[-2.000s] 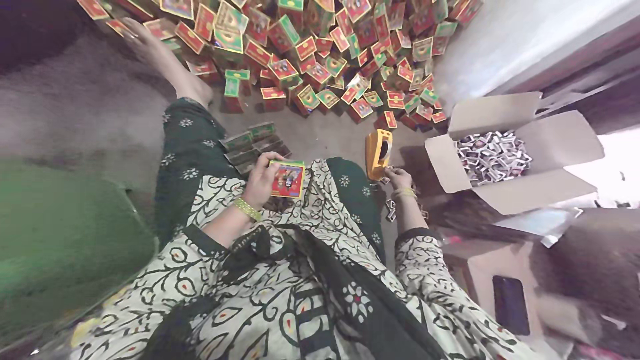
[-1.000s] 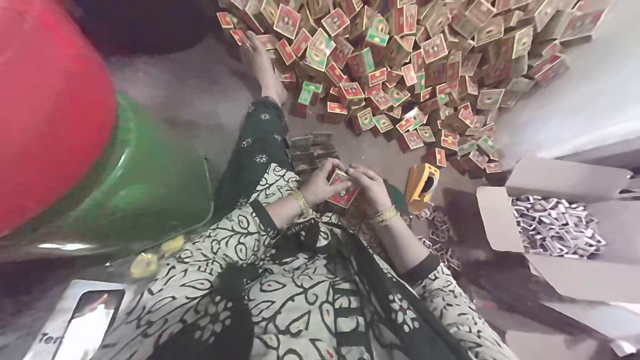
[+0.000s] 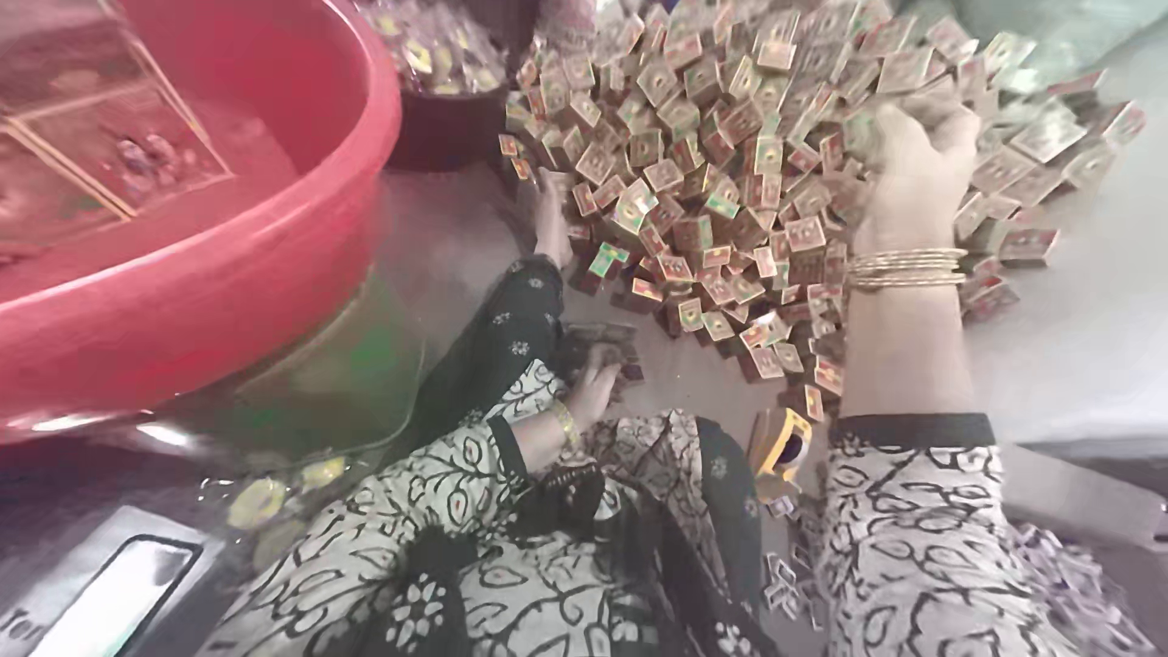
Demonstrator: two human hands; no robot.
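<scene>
A large pile of small printed cardboard boxes (image 3: 712, 192) covers the floor ahead. My right hand (image 3: 922, 146) reaches far out over the pile's right part; its fingers are blurred, and whether a box is in them cannot be told. My left hand (image 3: 591, 392) lies low by my lap, its fingers over a stack of dark flat boxes (image 3: 598, 339). Whether it grips one of them is unclear. A yellow and black device (image 3: 783, 447) rests on the floor between my knee and my right forearm.
A big red plastic tub (image 3: 365, 119) with printed card inside stands at left, over a green one (image 3: 338, 365). A dark container of wrapped items (image 3: 447, 109) is behind. An open carton flap (image 3: 1086, 497) and small purple-white pieces (image 3: 1077, 593) are at lower right.
My right hand has moved from the lap forward to the pile. My left hand has gone from the red box near my right hand to the dark stack. The view has shifted left.
</scene>
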